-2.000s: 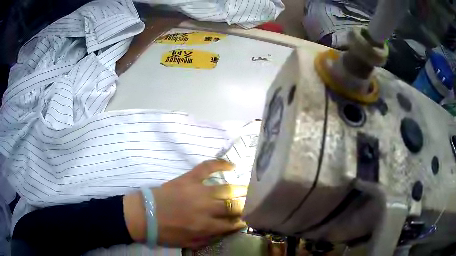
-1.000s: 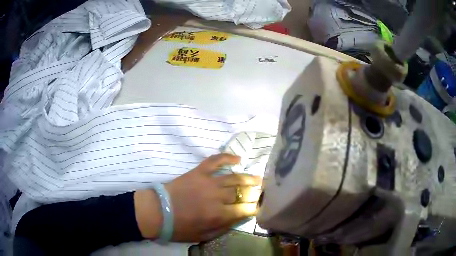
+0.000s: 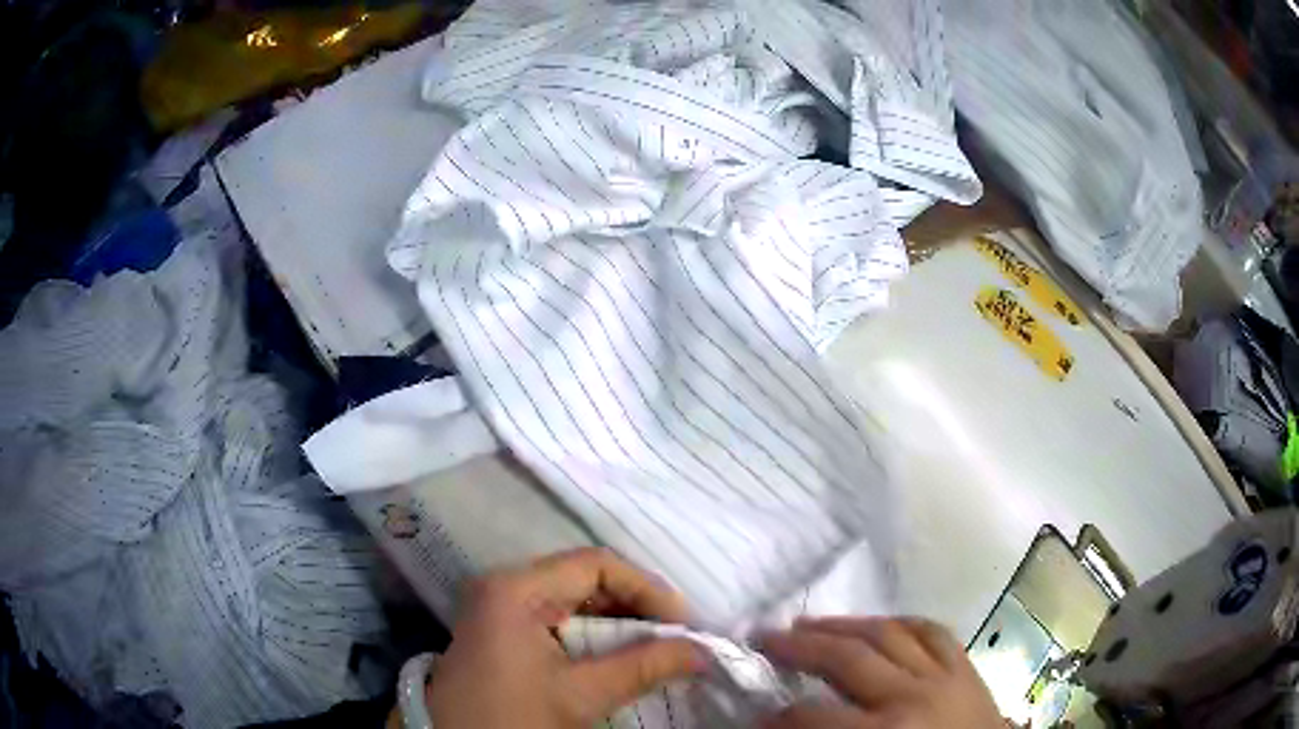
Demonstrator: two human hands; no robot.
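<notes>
A white shirt piece with thin dark stripes point(image 3: 641, 342) lies crumpled across the table, left of the machine. My left hand point(image 3: 563, 655) pinches its near edge, a narrow folded striped band, between thumb and fingers. My right hand point(image 3: 869, 677) is close beside it with its fingers on the same edge; it is cut off by the bottom of the picture. The needle area point(image 3: 1051, 681) is lit, right of my right hand, with no cloth seen under it. The off-white machine head point(image 3: 1197, 620) is at the lower right.
A pile of striped cloth point(image 3: 171, 484) is at the left. More striped cloth point(image 3: 1083, 143) hangs at the upper right. Yellow stickers point(image 3: 1026, 331) are on the white tabletop point(image 3: 983, 427). A white panel point(image 3: 328, 200) is at the upper left, near a yellow item point(image 3: 257, 57).
The view has swung left. The cloth has come away from the needle area, and its edge is now in both hands. My right hand has come into view.
</notes>
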